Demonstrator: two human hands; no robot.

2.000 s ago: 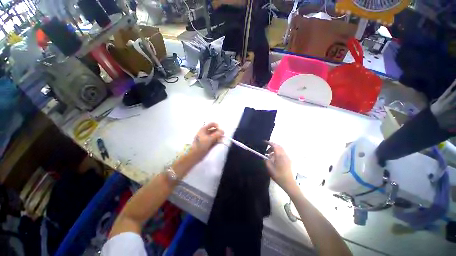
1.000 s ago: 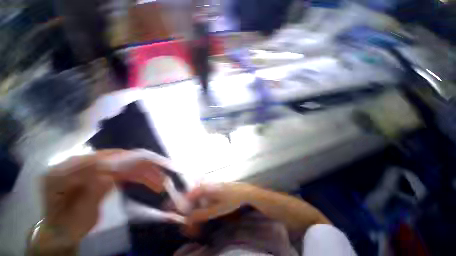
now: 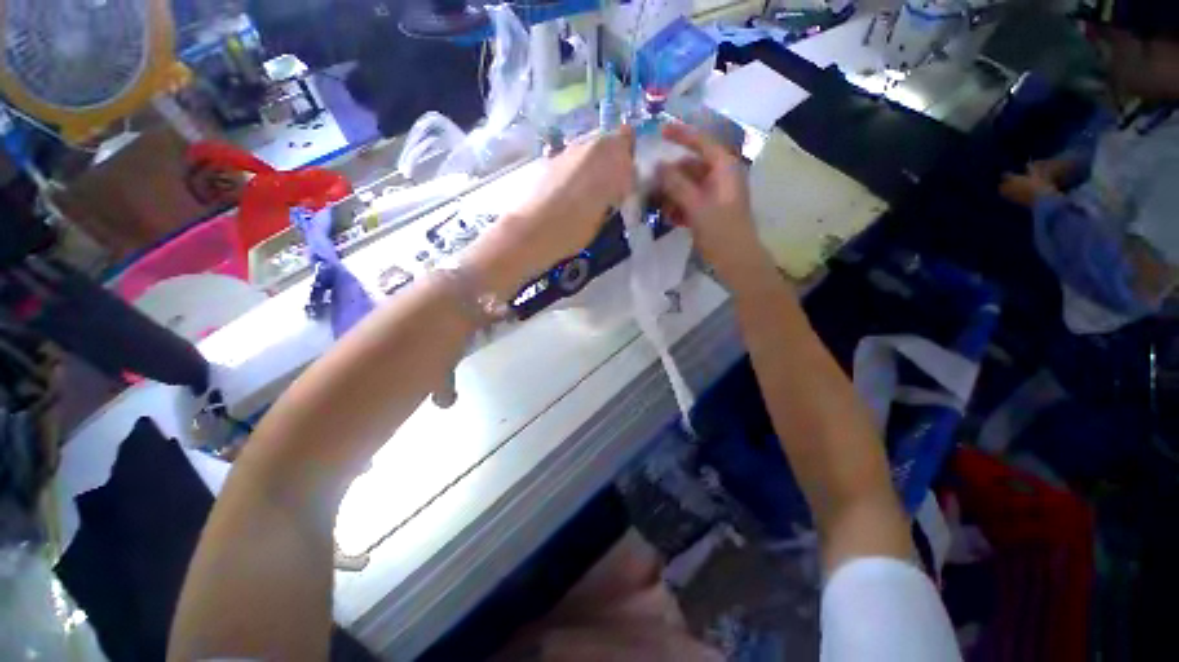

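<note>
A white strip hangs from between my hands at the right part of the machine table, its lower end past the table's front edge. My left hand is closed on the strip's upper part. My right hand is beside it with fingers bent and partly spread near the strip's top; whether it grips the strip is unclear. The black fabric panel lies at the table's left end, away from both hands, partly behind my left forearm.
A black and silver machine part lies below my hands. A pink basket, red bag and yellow fan are at the left. A blue crate with white strips is below right. Another person sits at far right.
The view has swung right. My hands have left the black panel and risen to the right side of the table. The white strip now hangs down instead of being stretched between them.
</note>
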